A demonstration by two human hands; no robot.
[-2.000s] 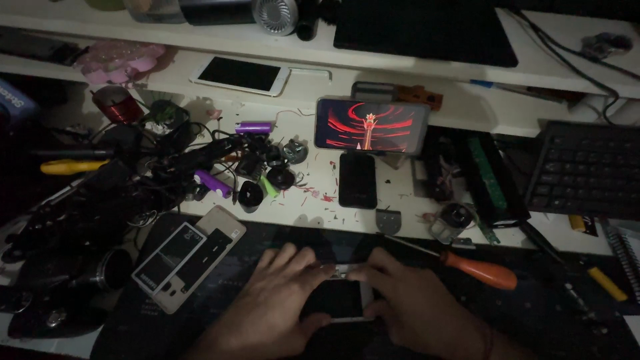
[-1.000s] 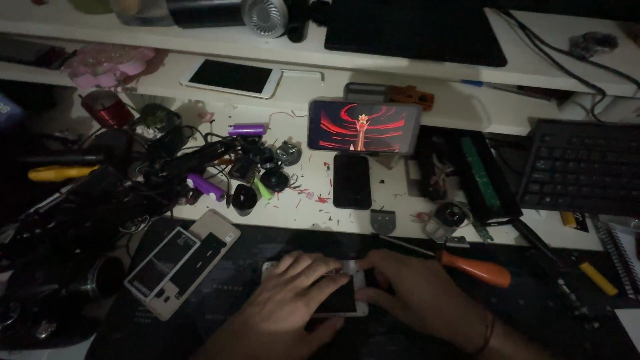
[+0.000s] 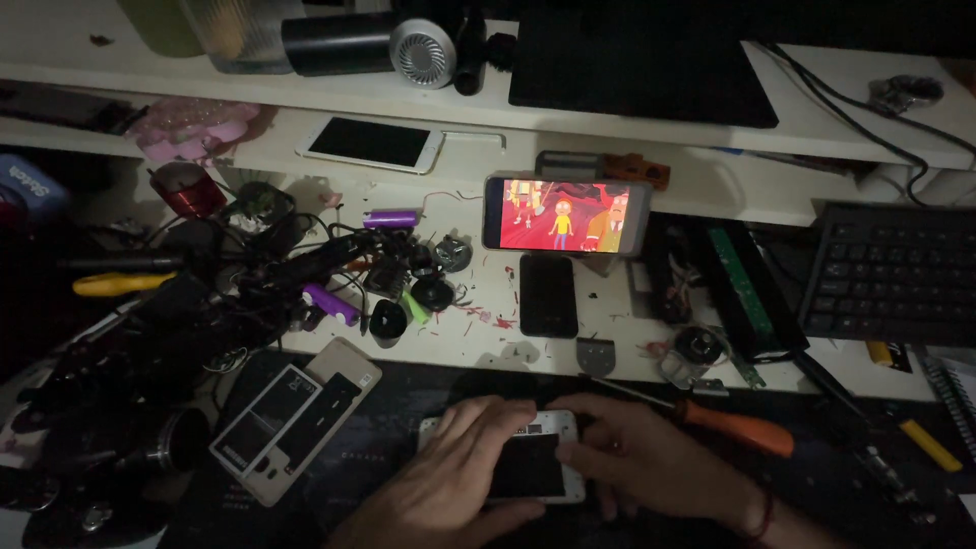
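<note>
An opened white smartphone body [image 3: 534,465] lies on the dark desk mat, its dark inner area facing up. My left hand [image 3: 457,473] rests across its left part, fingers spread over it and thumb near the lower edge. My right hand [image 3: 637,457] holds its right end, with the thumb on the frame and the other fingers at the top corner and side. Left of my hands lie a phone back cover [image 3: 335,427] and, overlapping it, a phone battery [image 3: 265,419]. An orange-handled screwdriver [image 3: 740,428] lies beyond my right hand, its shaft pointing left.
Behind the mat, a propped phone [image 3: 566,216] plays a cartoon, with a black phone [image 3: 548,296] below it. Tangled cables and parts crowd the left, around purple battery cells [image 3: 330,304]. A keyboard [image 3: 892,274] stands at right. A white phone [image 3: 371,143] lies on the shelf.
My left hand has shifted left from the phone's top edge, uncovering more of the phone body. My right hand stays at the right end. The propped phone's picture has changed.
</note>
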